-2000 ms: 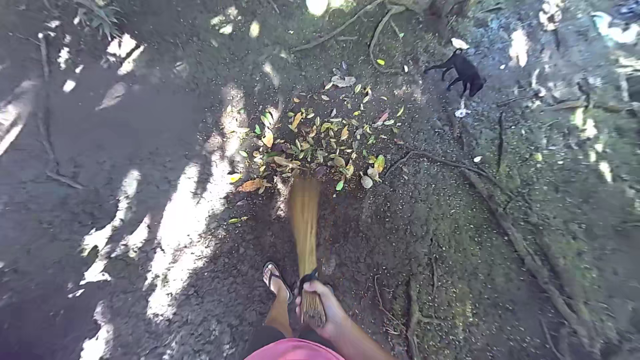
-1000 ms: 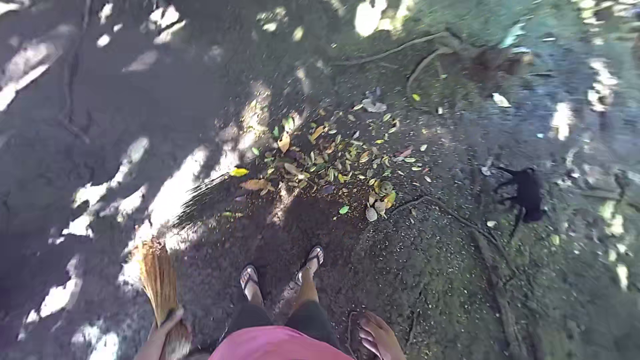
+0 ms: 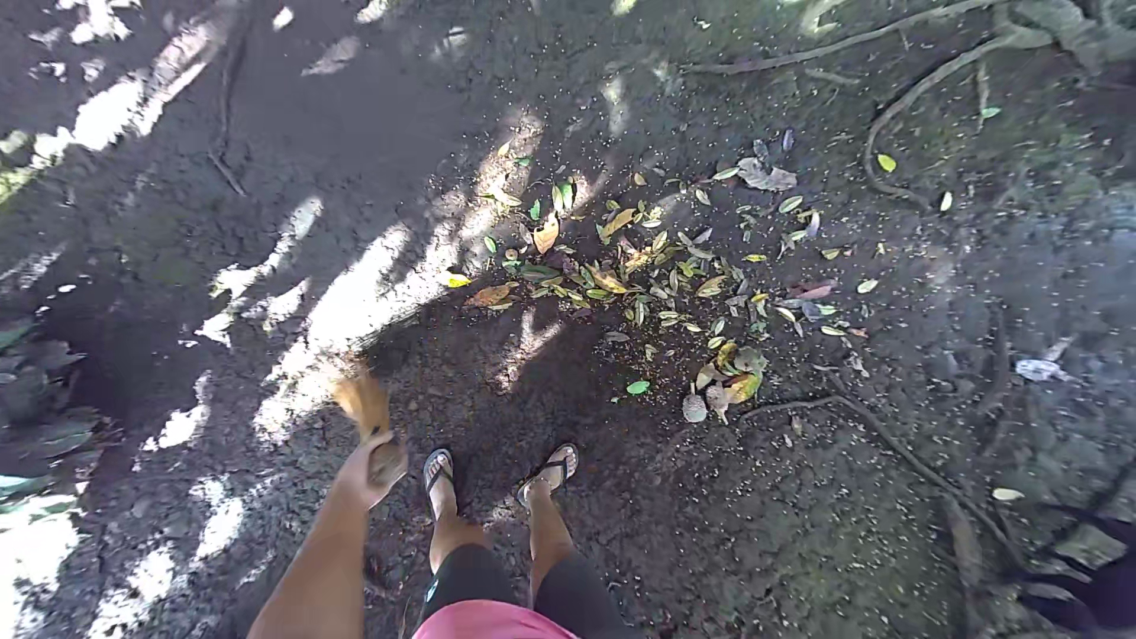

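A stick broom (image 3: 362,404) is gripped near its bound end by my left hand (image 3: 373,466), low and left of centre. Its bristles point up and away from me, over the dark soil, and their tips blur into a sunlit patch. Beyond my feet lies a loose spread of fallen leaves (image 3: 621,280), yellow, green and brown. A small clump of larger leaves (image 3: 728,382) sits at its near right edge. My right hand is outside the view.
My feet in flip-flops (image 3: 550,470) stand on the bare soil. Tree roots (image 3: 932,71) run across the upper right, and a thin root (image 3: 887,435) lies at the right. A dark animal (image 3: 1092,568) is partly visible at the lower right edge. Leafy plants (image 3: 40,399) are at the left.
Two seconds ago a right hand held the broom against the leaves; now my left hand holds it, left of the leaves. My right hand, open at the bottom a second ago, has left the view.
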